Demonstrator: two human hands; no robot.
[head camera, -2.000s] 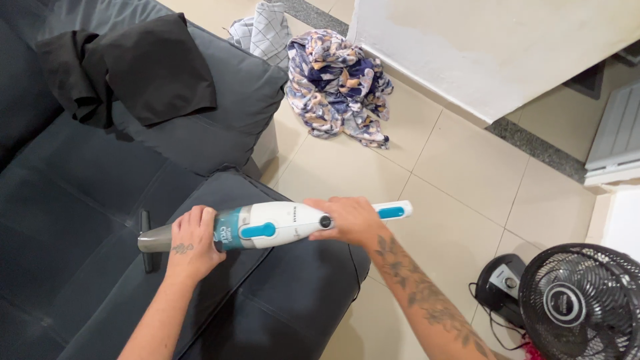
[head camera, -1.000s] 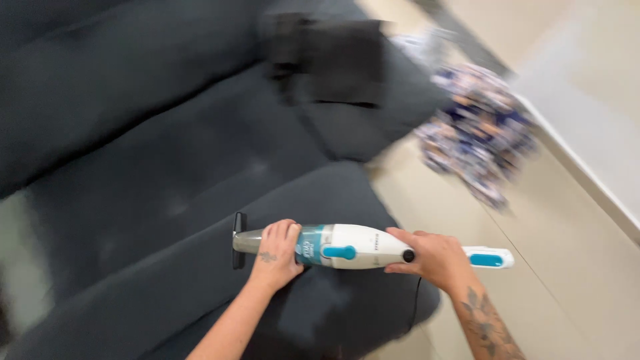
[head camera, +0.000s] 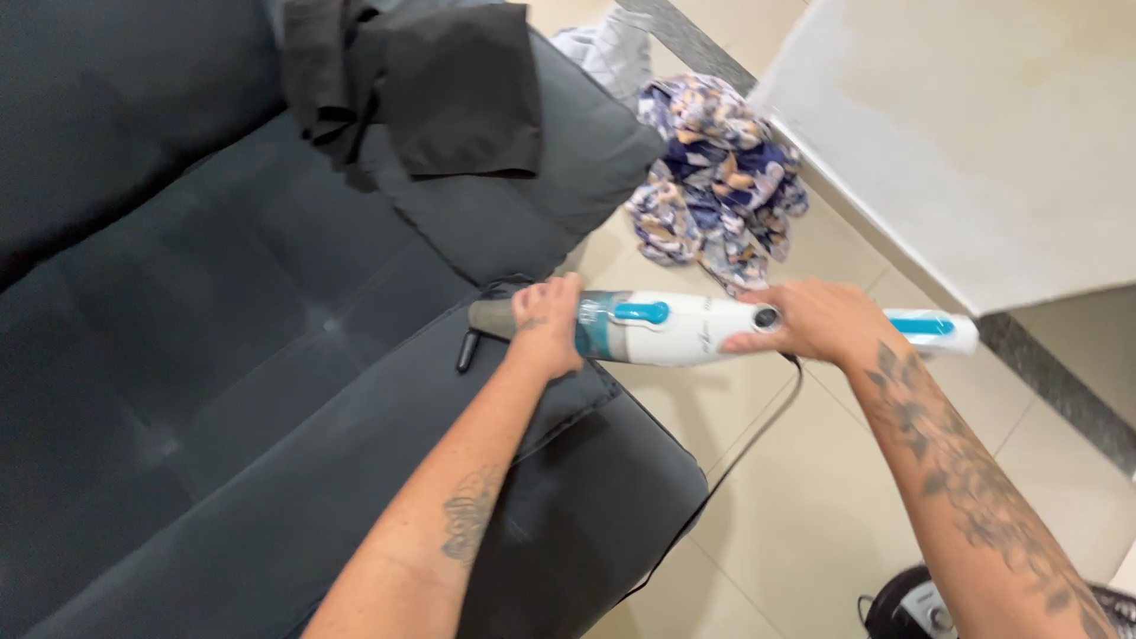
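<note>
A white and teal handheld vacuum cleaner (head camera: 688, 328) lies level across the middle of the view, nozzle to the left. My left hand (head camera: 548, 327) is closed around its front end, just behind the grey nozzle. My right hand (head camera: 812, 324) grips its body near the round black button, with the handle extending to the right. The black brush head (head camera: 467, 351) at the nozzle is over the dark sofa seat (head camera: 355, 373), near the seat's front edge; whether it touches is unclear. A black power cord (head camera: 754, 439) hangs from the vacuum beside the sofa corner.
Black cloth (head camera: 461, 93) lies over the sofa's armrest (head camera: 590, 151). Crumpled floral fabric (head camera: 719, 173) and a pale cloth (head camera: 612, 53) are on the tiled floor (head camera: 781, 532). A white wall (head camera: 958, 151) stands at right; part of a black fan (head camera: 914, 608) shows at lower right.
The view has shifted. Both hands keep their hold on the vacuum. The brush head, crosswise and upright in view earlier, now shows tilted and lower beside the nozzle.
</note>
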